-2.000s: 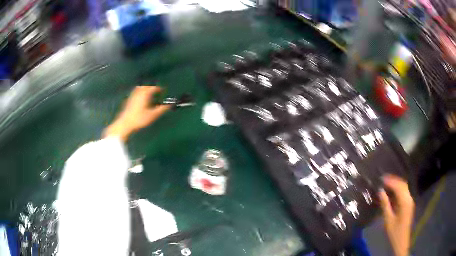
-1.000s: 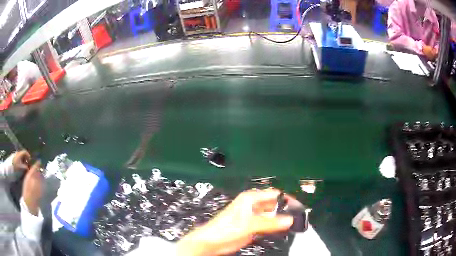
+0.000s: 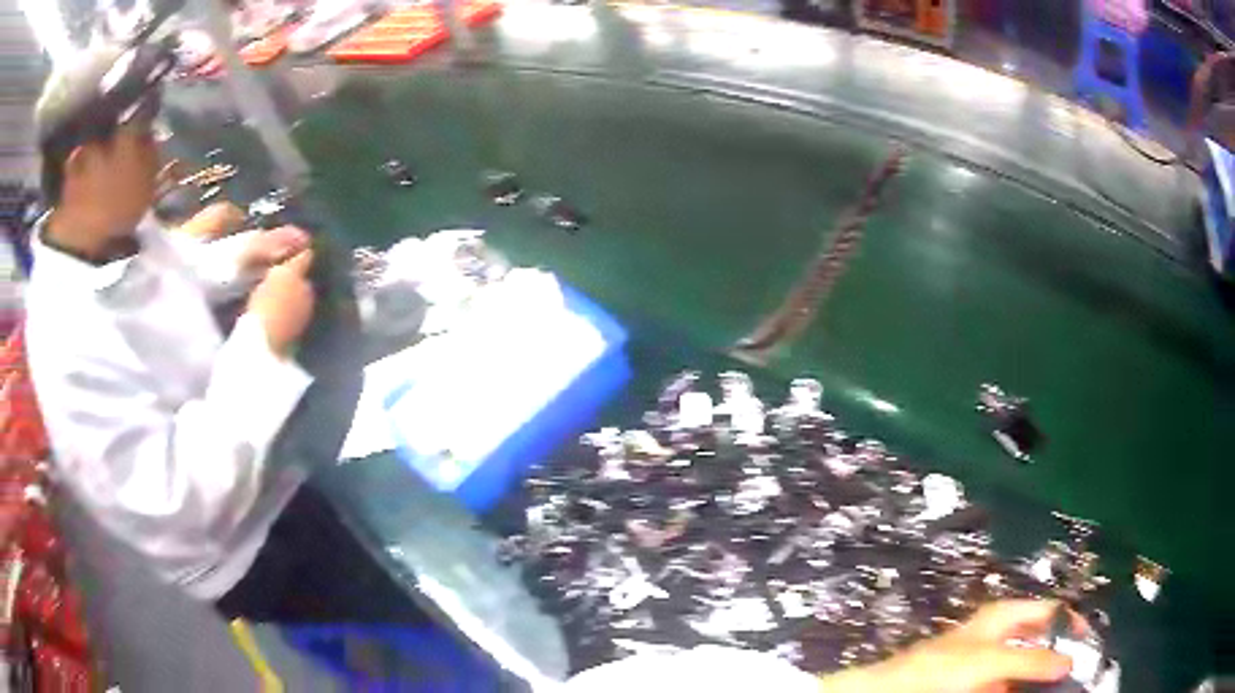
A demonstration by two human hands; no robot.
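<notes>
My left hand [image 3: 975, 653] shows at the bottom right, with its white sleeve [image 3: 691, 673] at the bottom edge. Its fingers are closed around a small silver and dark piece [image 3: 1079, 655], blurred and partly cut off by the edge. The hand is at the right side of a large heap of silver and black spring clips [image 3: 731, 528]. My right hand is out of the picture. A dark unit with a silver clip [image 3: 1009, 427] lies alone on the green belt [image 3: 677, 244], beyond the heap.
A blue bin [image 3: 542, 420] with white wipes stands left of the heap. A person in white [image 3: 163, 406] sits at the left, hands raised together. Several small dark units [image 3: 558, 211] lie on the far belt. A small tan-and-white scrap [image 3: 1150, 579] lies right of my hand.
The view has swung left, bringing the neighbouring person and blue bin further in and taking the tray and bottle out. My left hand now appears further right and lower, still holding something.
</notes>
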